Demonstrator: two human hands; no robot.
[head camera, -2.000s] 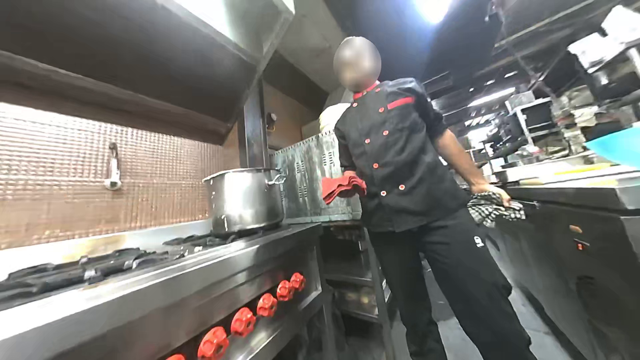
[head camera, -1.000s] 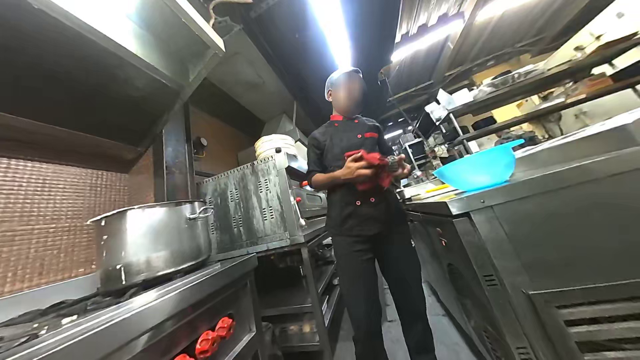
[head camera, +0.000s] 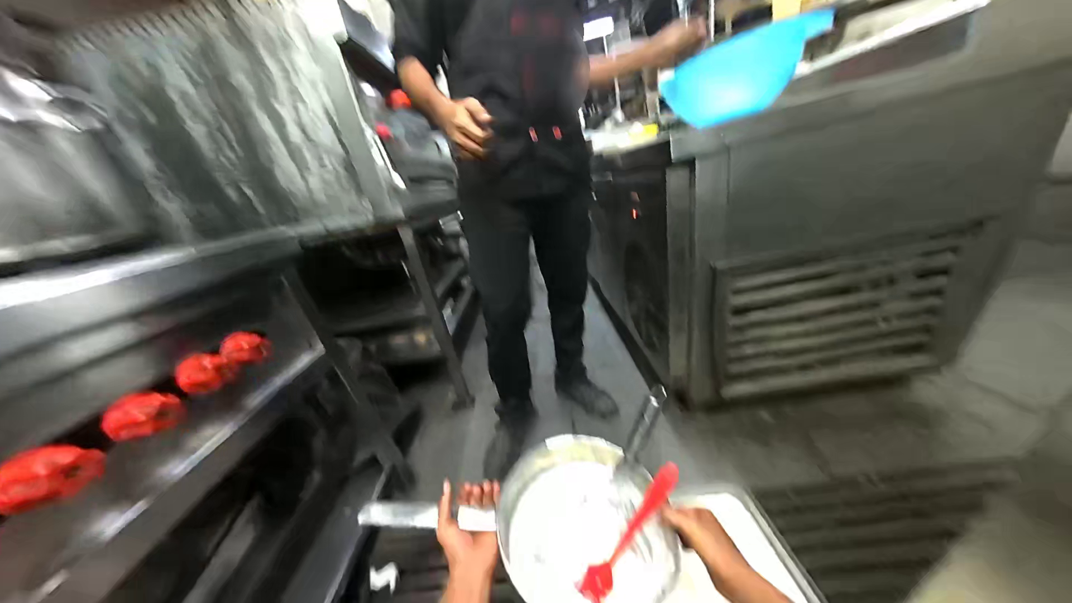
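At the bottom of the head view is a metal saucepan (head camera: 517, 544) of white, creamy stuff. My left hand (head camera: 471, 536) grips the pan where its flat handle (head camera: 398, 514) joins, fingers pointing up. On the opposite side my right hand (head camera: 699, 534) holds the pan's side, its fingertips partly hidden. A red spatula (head camera: 641, 517) leans across the pan, head in the white stuff. What looks like a whisk (head camera: 645, 423) also stands in it, its metal handle over the far rim. Under my right arm lies a metal tray (head camera: 775, 536) with whitish contents.
A person in a black uniform (head camera: 528, 167) stands ahead in the aisle, one arm stretched toward a blue plastic bowl (head camera: 737, 71) on the right counter (head camera: 837, 142). The stove with red knobs (head camera: 138, 414) runs along the left. A metal shelf rack (head camera: 427, 310) stands beyond it.
The view has swung down, bringing my hands and the pan into sight. The person's hands have moved apart, one now near the blue bowl; the red cloth they held is no longer seen in them.
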